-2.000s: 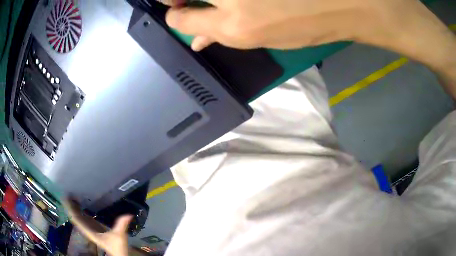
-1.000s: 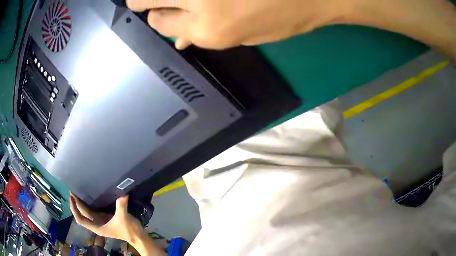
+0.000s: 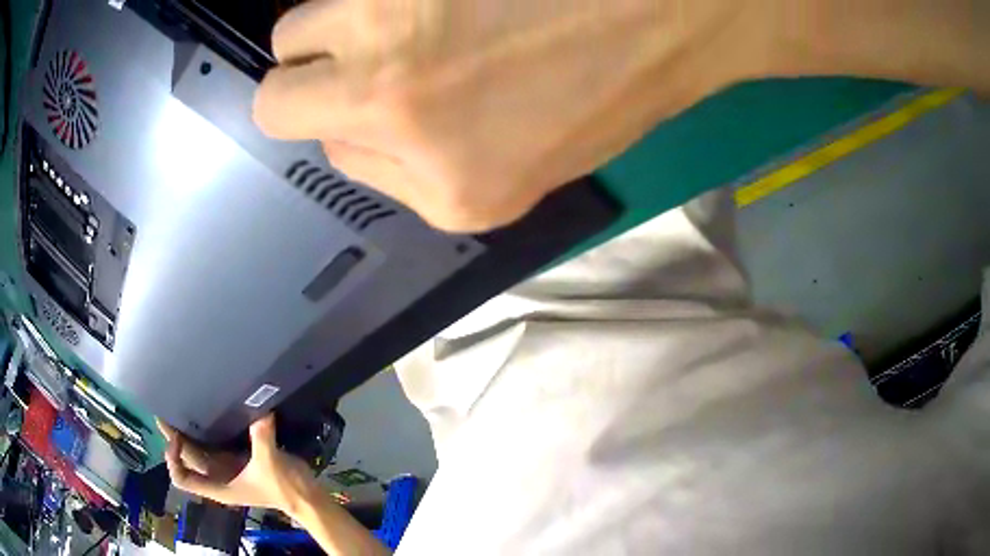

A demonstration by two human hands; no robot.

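The laptop lies upside down, its grey bottom cover [image 3: 217,250] filling the left of the view. The open component bay [image 3: 71,234] shows dark parts and light dots. My left hand [image 3: 244,467] grips the lower corner, thumb on the cover near the white label, fingers around the edge. My right hand [image 3: 423,109] is large at the top, fingers curled against the laptop's side edge beside the slots. Its fingertips and palm are partly hidden, so I cannot tell whether it holds a tool. The black pad [image 3: 554,223] shows beneath the laptop.
The green bench mat [image 3: 738,130] extends to the upper right. Tools and a red item [image 3: 49,429] clutter the lower left. My lap in pale trousers [image 3: 608,413] is near the bench edge. Grey floor with a yellow line [image 3: 847,150] lies at the right.
My left hand was off the corner, blurred, and now grips it. My right hand has moved along the side edge towards the near corner. The laptop sits further left in view.
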